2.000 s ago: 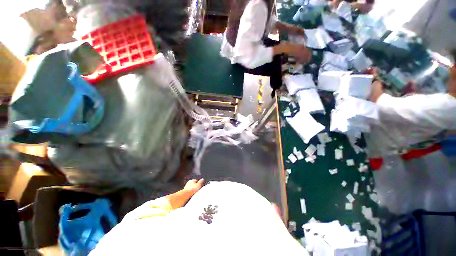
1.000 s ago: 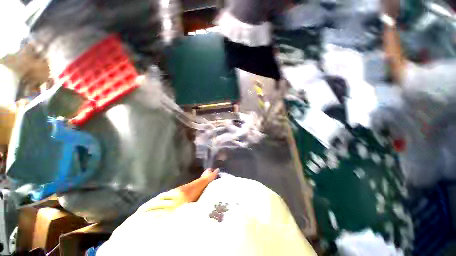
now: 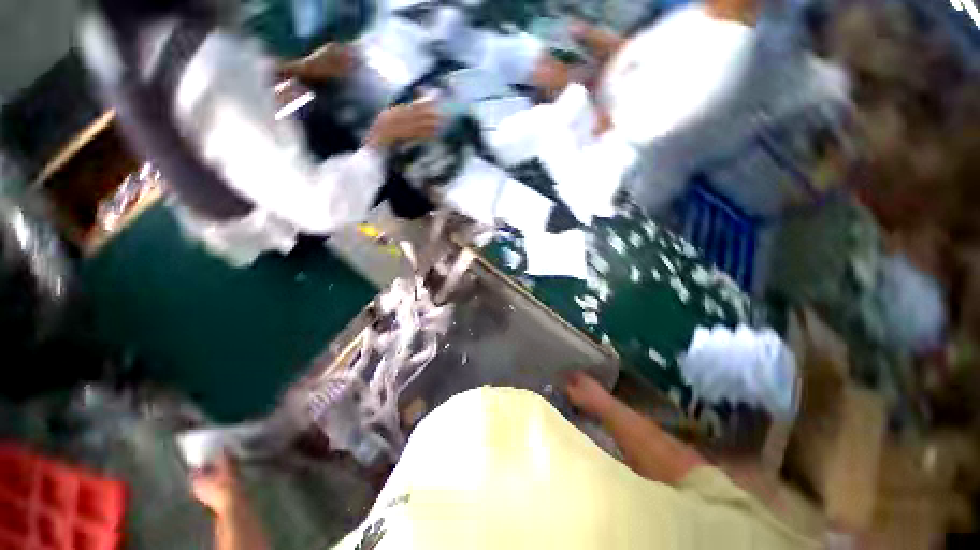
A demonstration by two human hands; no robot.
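My left hand (image 3: 218, 489) is low at the left, blurred, with its fingertips at the end of a pale strip; whether it grips it is unclear. My right hand (image 3: 589, 397) is by the table's near corner, blurred, with no object visible in it. The pale ribbons (image 3: 403, 349) lie tangled between the two tables. A scalloped stack of white packets (image 3: 741, 367) stands at the near end of the green worktable (image 3: 645, 312). More white packets (image 3: 557, 254) lie in a loose heap farther along.
Small white scraps (image 3: 699, 274) litter the worktable. Two people work on either side of it, their hands at the heap. Another green surface (image 3: 215, 322) is at the left. A red crate (image 3: 59, 500) is at the lower left. Brown cardboard flaps (image 3: 856, 451) and a blue slatted frame (image 3: 718, 228) are at the right.
The view has swung right and tilted. My left hand has moved out from my body to the lower left beside the pale strip. My right forearm and hand now show clearly.
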